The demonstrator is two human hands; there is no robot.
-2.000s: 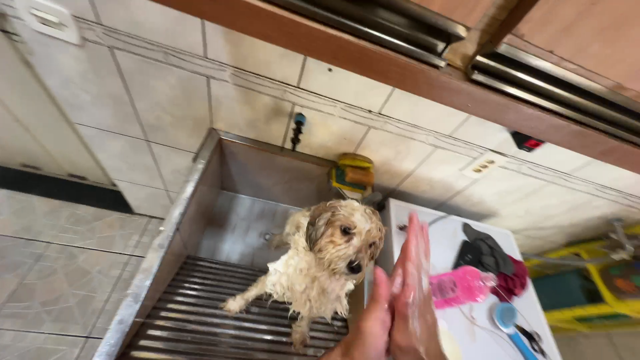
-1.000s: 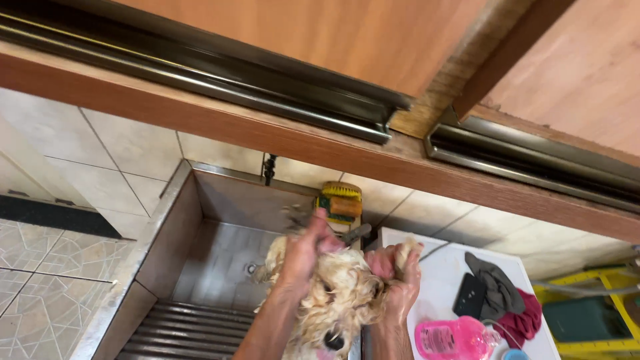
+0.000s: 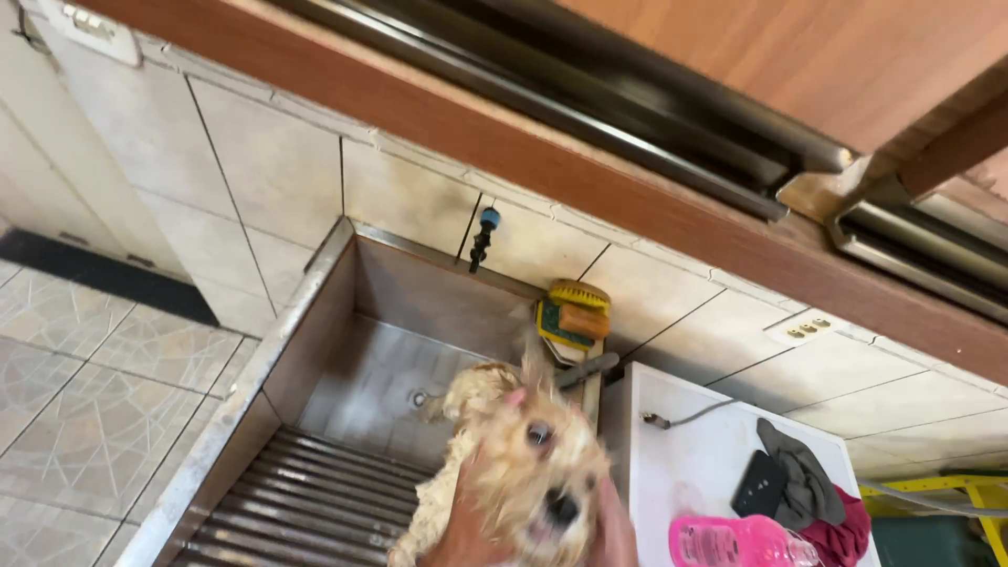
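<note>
A wet, cream-coloured dog is in the stone laundry sink, its blurred head turned up toward me. My left hand lies against the side of its head and neck, the fingers partly hidden by fur. On the other side, my right hand touches its cheek, so the head is between both palms. A pink plastic bottle lies on the white surface to the right. Behind the dog, a yellow brush and a sponge rest at the sink's back corner.
A wooden cabinet edge with metal rails crosses overhead. A blue-tipped black tap projects from the tiled wall. A black phone, a grey cloth, a dark red cloth and a cable end lie on the white top.
My hands were pressed together beside the dog two seconds ago, then were at its ears. Now they are lower, at its cheeks and neck. The dog's head has tilted up.
</note>
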